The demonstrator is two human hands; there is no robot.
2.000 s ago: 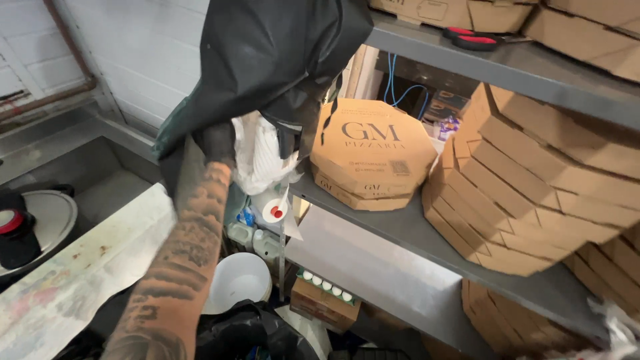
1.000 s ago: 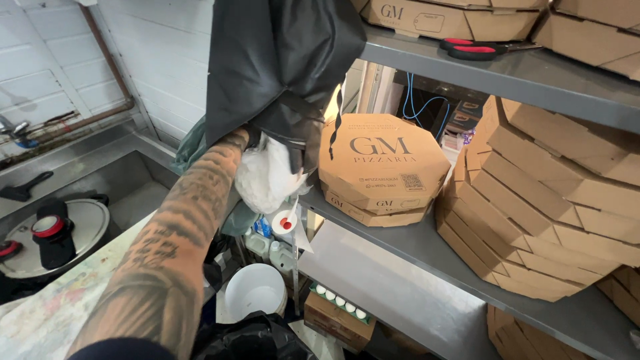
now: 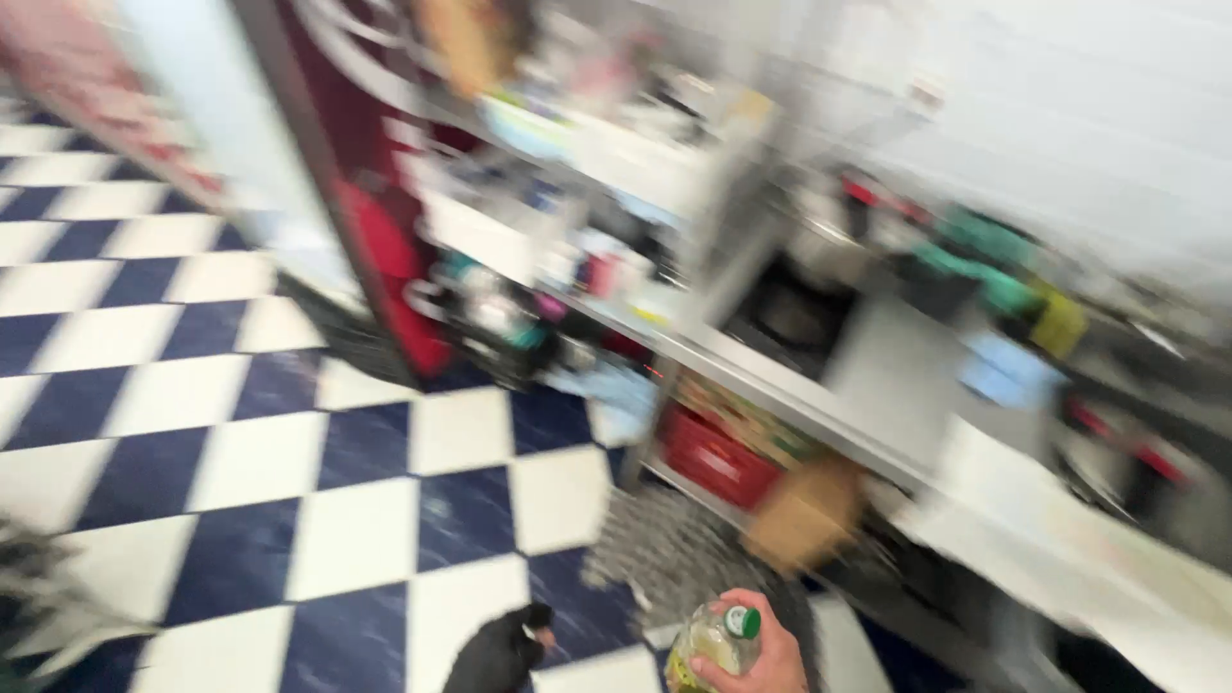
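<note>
My right hand [image 3: 765, 650], bare, is at the bottom edge, wrapped around a clear bottle [image 3: 707, 645] with a green cap and a yellowish label. The bottle's lower part is cut off by the frame. To its left, also at the bottom edge, shows a blurred dark shape [image 3: 496, 654] with a small patch of skin at its tip. Whether this is my left hand or a foot is not clear, and no object can be made out in it.
The floor [image 3: 366, 529] has blue and white checks. A steel counter [image 3: 895, 375] with a sink and blurred items runs along the right. Under it are a red crate [image 3: 717, 462] and a cardboard box [image 3: 808, 510]. A grey mat [image 3: 674, 544] lies nearby.
The view has swung from the pizza-box shelves to the floor and counter. The tattooed left arm and black sheet have left view; a hand holding a bottle has appeared.
</note>
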